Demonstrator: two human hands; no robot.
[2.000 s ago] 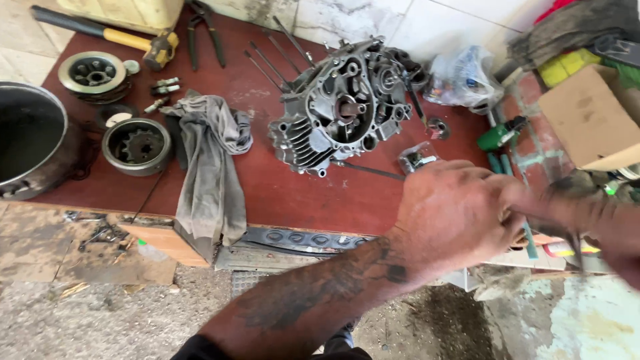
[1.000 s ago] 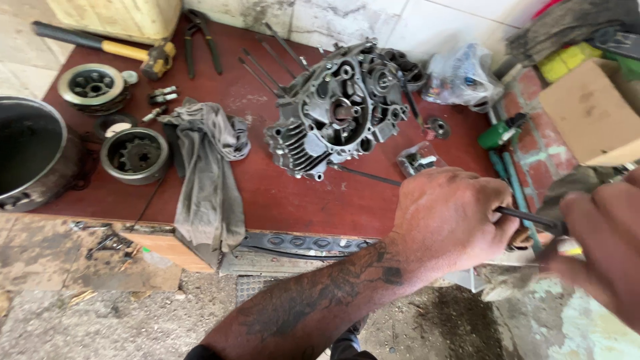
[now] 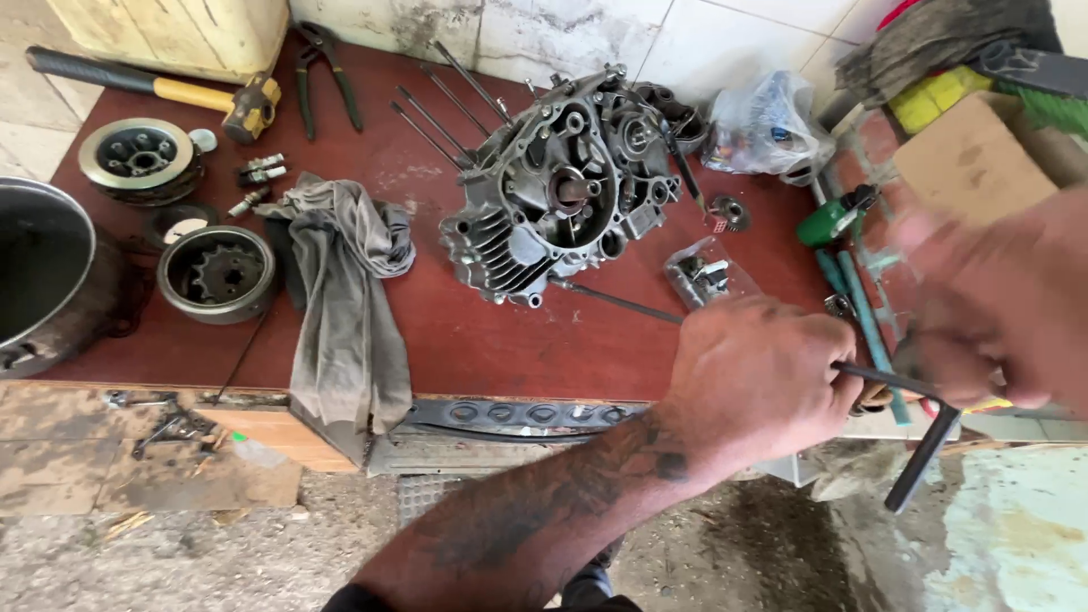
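My left hand (image 3: 761,374), at the end of a tattooed forearm, is closed around the shaft of a T-handle wrench (image 3: 922,459). The thin shaft passes through the fist and reaches left to the lower edge of an engine crankcase (image 3: 565,183) on the red-brown bench; its tip is hard to make out. Blurred at the right edge, my right hand (image 3: 994,297) is at the wrench's crossbar, and its grip cannot be made out. Behind my left hand lies a clear plastic bag of small parts (image 3: 705,272). A small gear (image 3: 728,212) sits right of the crankcase.
A grey rag (image 3: 340,272) hangs over the bench edge. Left of it are a flywheel rotor (image 3: 218,274), a metal pot (image 3: 51,272), spark plugs (image 3: 259,174), a hammer (image 3: 195,93) and pliers (image 3: 325,76). A cardboard box (image 3: 969,153) stands right.
The wrench's crossbar has come into clear view below my right hand, which has moved up from where its fingers were at the handle. My left hand stays around the shaft.
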